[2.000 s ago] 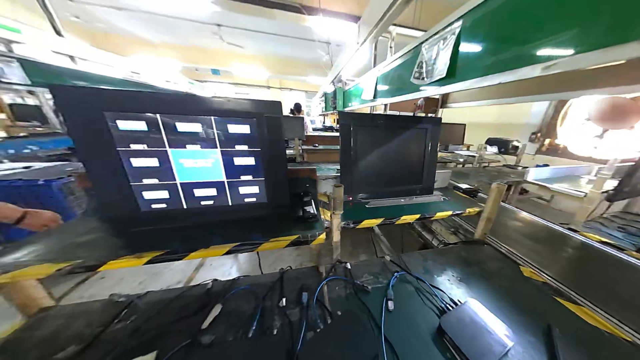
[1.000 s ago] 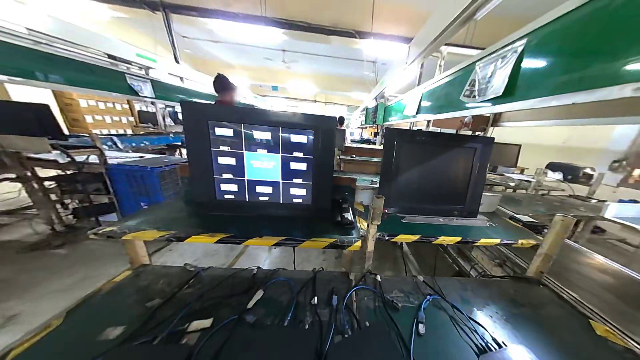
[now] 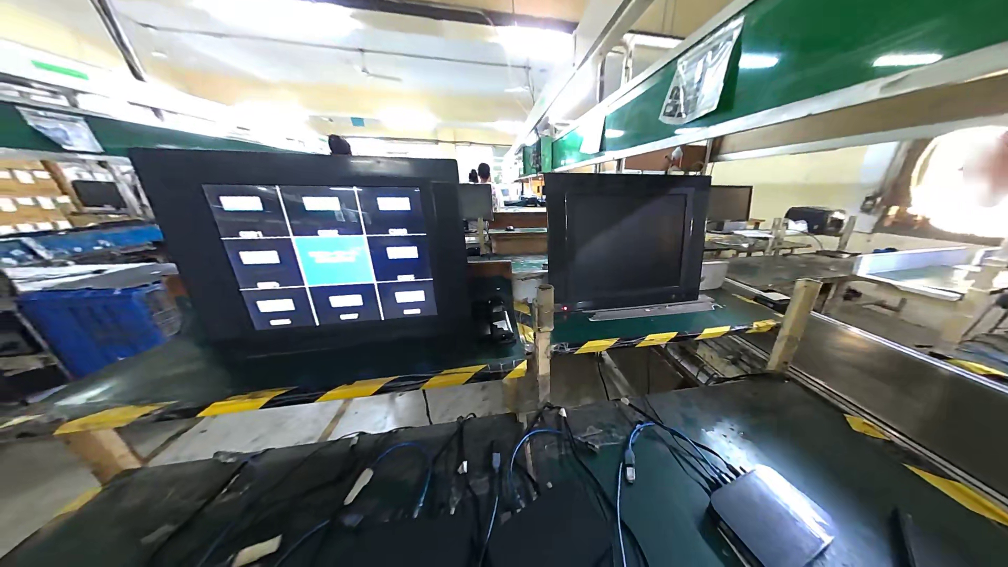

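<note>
Neither my left hand nor my right hand shows. On the near dark workbench, a flat box-shaped electronic device lies at the right with blue and black cables plugged into its far side. More loose cables with a blue plug connector spread over the bench's middle. Two dark box shapes sit at the bottom edge, partly cut off. Beyond the bench stands a large black monitor with a lit grid of camera-style tiles. A second black monitor, its screen dark, stands to its right.
Yellow-black tape edges the shelf under the monitors. Wooden posts rise between shelf and bench. A metal conveyor track runs along the right. A blue crate stands at the left. People are far back.
The view has swung and shifted, bringing the monitors nearer than one second ago. An arm seen at the left edge two seconds ago is out of view.
</note>
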